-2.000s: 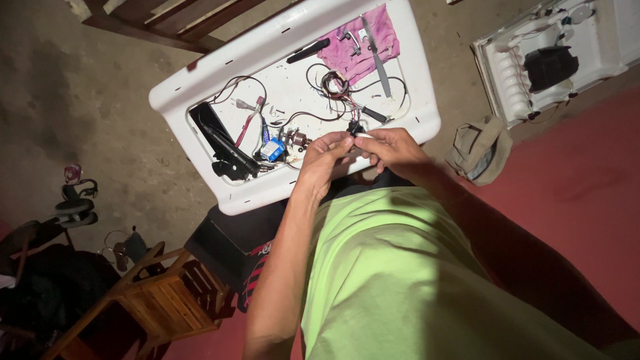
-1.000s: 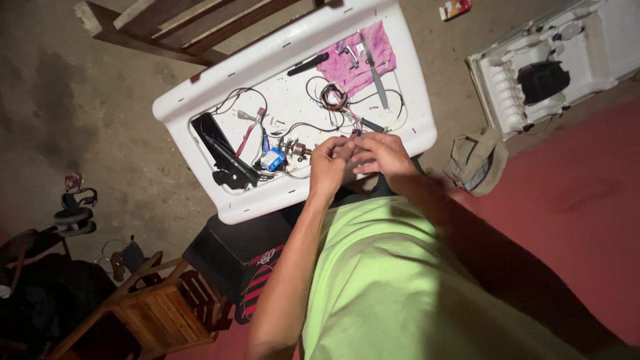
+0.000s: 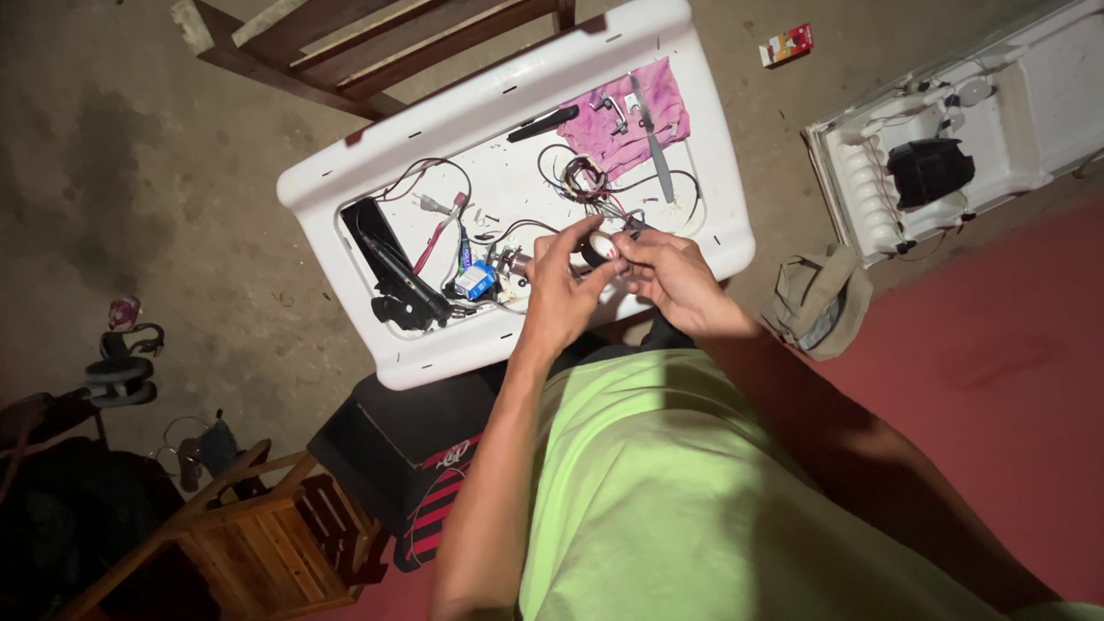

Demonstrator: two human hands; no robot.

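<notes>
Over the near edge of a white plastic table (image 3: 310,207), my left hand (image 3: 565,280) holds a small roll of black tape (image 3: 597,249). My right hand (image 3: 673,272) has its thumb and fingertips on the roll's right side. Just beyond my fingers lie a coil of wires (image 3: 584,177) and a dark cable. To the left are a small motor (image 3: 515,261), a blue and white box (image 3: 475,280), a plug (image 3: 431,203) and black plastic parts (image 3: 388,259). A kitchen knife (image 3: 657,155) and metal pieces (image 3: 614,112) rest on a pink cloth (image 3: 604,142).
A wooden rack (image 3: 345,52) stands beyond the table. At right are a white appliance panel (image 3: 1026,112), a beige bag (image 3: 819,302) and a red box (image 3: 787,46) on the floor. A wooden chair (image 3: 267,552) is at lower left.
The black tape roll now shows between my hands; the earlier frames do not show it clearly. My fingers have shifted their hold.
</notes>
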